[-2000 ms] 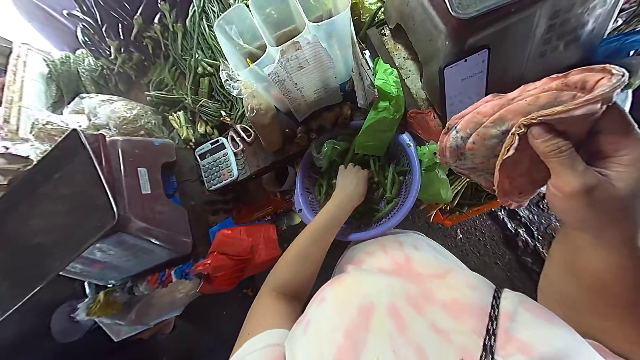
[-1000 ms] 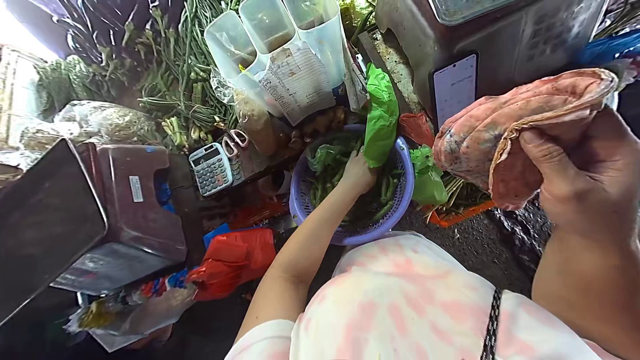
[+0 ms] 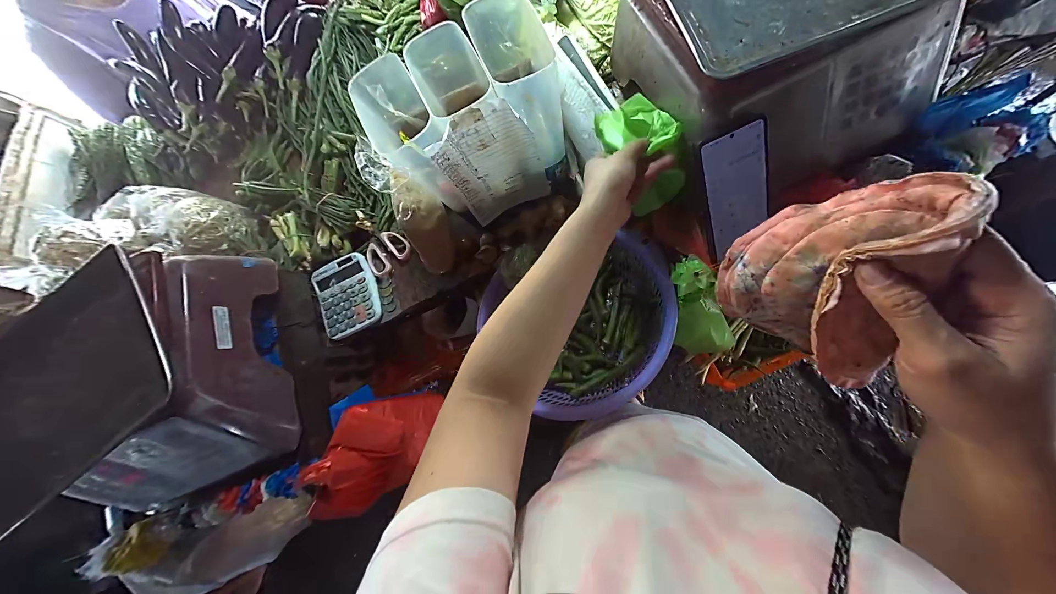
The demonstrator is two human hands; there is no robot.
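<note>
My left hand (image 3: 617,177) is on a bright green plastic bag (image 3: 648,132), above the far rim of a purple plastic basket (image 3: 670,318). Its fingers are partly hidden, with some crossing in front of the bag. Green pods (image 3: 606,330), which look like chillies or beans, lie in the basket below my forearm. My right hand (image 3: 949,322) grips a folded pink quilted cloth (image 3: 825,256), with the thumb across its near fold. Between the two hands, a smartphone (image 3: 734,181) stands against a large brown plastic box.
Clear plastic containers (image 3: 450,70) stand beyond the basket, with a calculator (image 3: 346,295) and scissors (image 3: 388,252) to their left. Eggplants (image 3: 206,66) and long beans (image 3: 330,107) lie farther back. A red plastic bag (image 3: 375,454) and brown boxes (image 3: 219,346) are at left, the large box (image 3: 792,91) at right.
My left hand has moved up and away from the pods in the basket to the green bag. My right hand still holds the cloth in about the same place.
</note>
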